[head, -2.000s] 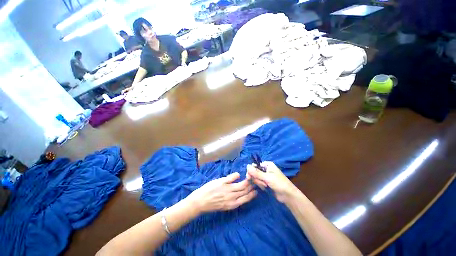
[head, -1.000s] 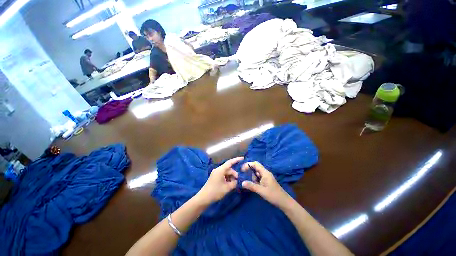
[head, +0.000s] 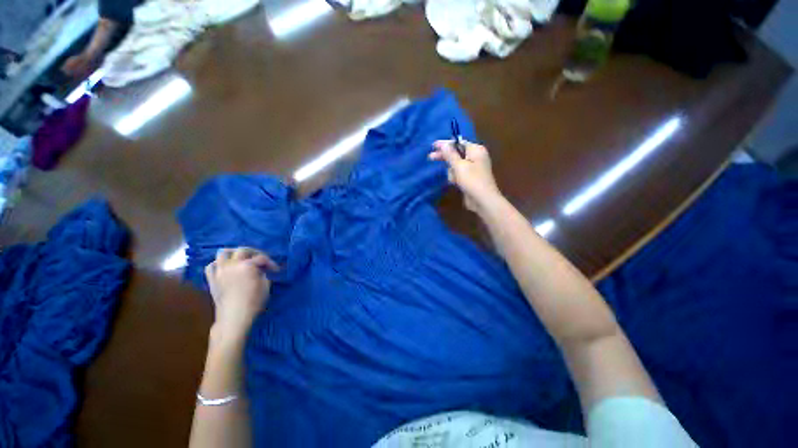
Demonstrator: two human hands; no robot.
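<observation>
A blue dress (head: 350,289) lies spread on the glossy brown table (head: 289,96), its neckline away from me and its skirt towards me. My left hand (head: 238,282) is at the lower edge of the left puff sleeve (head: 234,210), fingers curled down on the cloth; whether it pinches the cloth cannot be told. My right hand (head: 465,166) is over the right puff sleeve (head: 420,131) and holds small dark thread snips (head: 457,136), whose tips point away from me.
Another blue garment heap (head: 52,306) lies at left, and more blue cloth (head: 717,289) lies beyond the table edge at right. White garments (head: 490,26), a bottle (head: 595,39) and black cloth (head: 682,35) are at the far side. A person's arm (head: 96,44) shows at upper left.
My hands have moved apart from the neckline, one to each sleeve. The dress lies flatter and more spread. The view has tilted down, so the far things sit higher or are cut off.
</observation>
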